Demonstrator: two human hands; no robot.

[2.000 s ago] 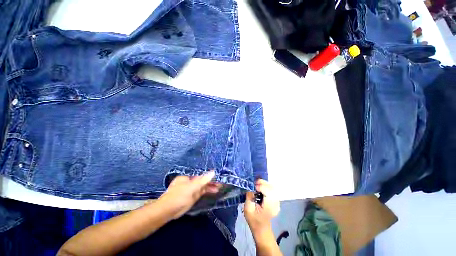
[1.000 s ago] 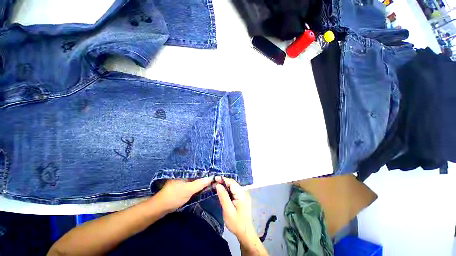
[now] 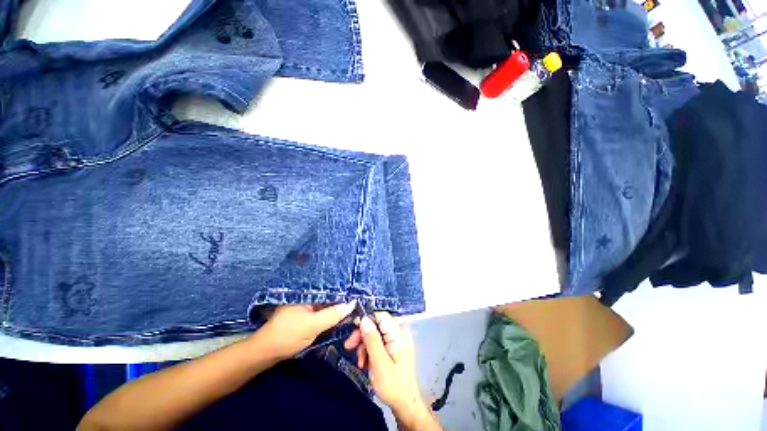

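Note:
Blue denim jeans (image 3: pixel 193 202) with small dark motifs lie flat across the white table (image 3: pixel 479 177). The near leg's hem (image 3: pixel 303 296) is folded back at the table's front edge. My left hand (image 3: pixel 298 327) grips the folded hem between thumb and fingers. My right hand (image 3: pixel 383 345) is just right of it, fingertips pinched together close to the hem seam. A small dark thing shows between the fingertips; too small to tell what it is.
A black bundle (image 3: pixel 462 29), a flat black object (image 3: pixel 451 84), a red-labelled bottle with yellow cap (image 3: pixel 507 74) lie at the back. Denim (image 3: pixel 618 168) and black garments (image 3: pixel 715 194) hang over the right edge. Green cloth (image 3: pixel 515 370), cardboard (image 3: pixel 568 341) and a blue bin (image 3: pixel 601 414) are below.
The view has shifted right over the table since the first frame. My right hand has moved left along the hem to my left hand, then its fingers have opened slightly.

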